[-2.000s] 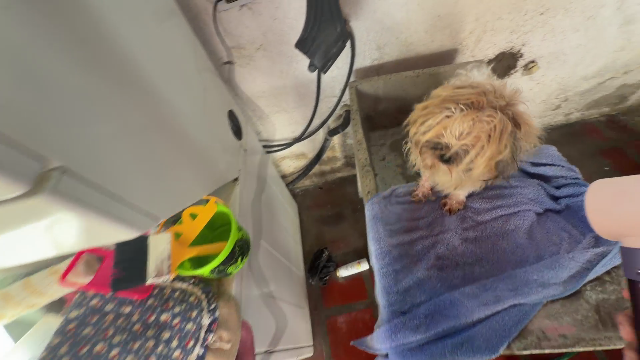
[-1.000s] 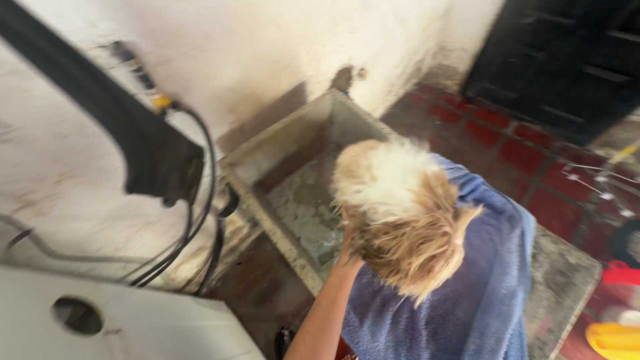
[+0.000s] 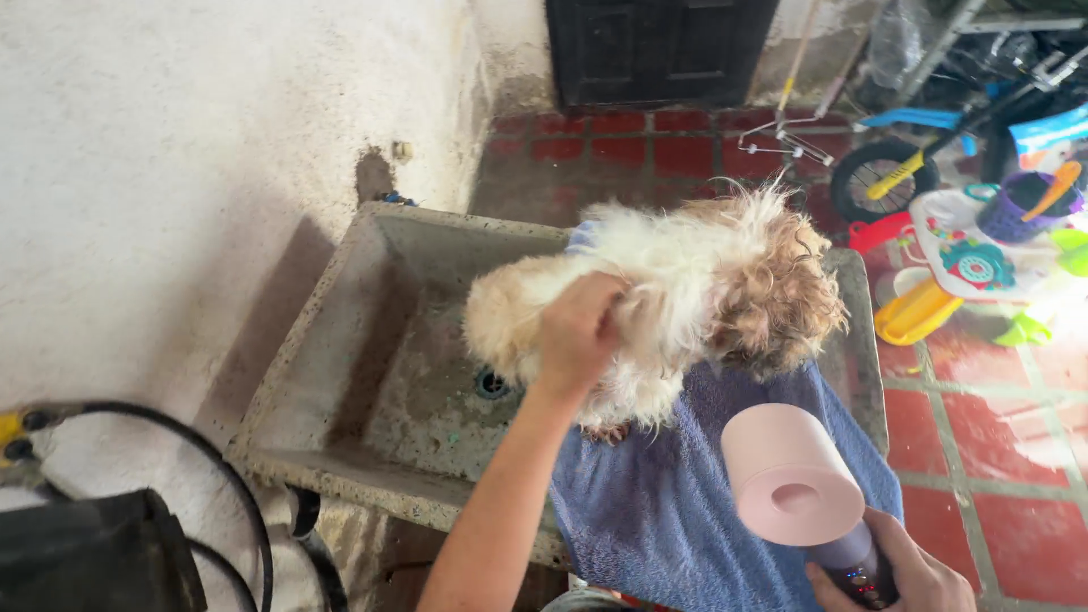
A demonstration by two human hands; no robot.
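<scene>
A small shaggy dog (image 3: 663, 280) with white and tan fur stands on a blue towel (image 3: 671, 501), its head toward the right. The towel lies over the right part of a concrete sink (image 3: 306, 323). My left hand (image 3: 586, 327) is on the dog's side near its rear, fingers curled into the fur; whether it grips the fur is hard to tell. Below right of the dog, my right hand (image 3: 909, 569) holds a pink and purple hair dryer (image 3: 790, 476) with small lights on its handle, its pink barrel near the dog's head.
Left of the basin are a rough white wall (image 3: 212, 153), a black hose (image 3: 246, 493) and a dark object at the lower left. A black door (image 3: 663, 51) stands behind. On the red tile floor at right are a small bike's wheel (image 3: 884, 183) and colourful toys (image 3: 977, 255).
The view has swung right. The dog faced the camera two seconds ago and now points right. The left hand has moved from its front onto its side. The hair dryer has come fully into view.
</scene>
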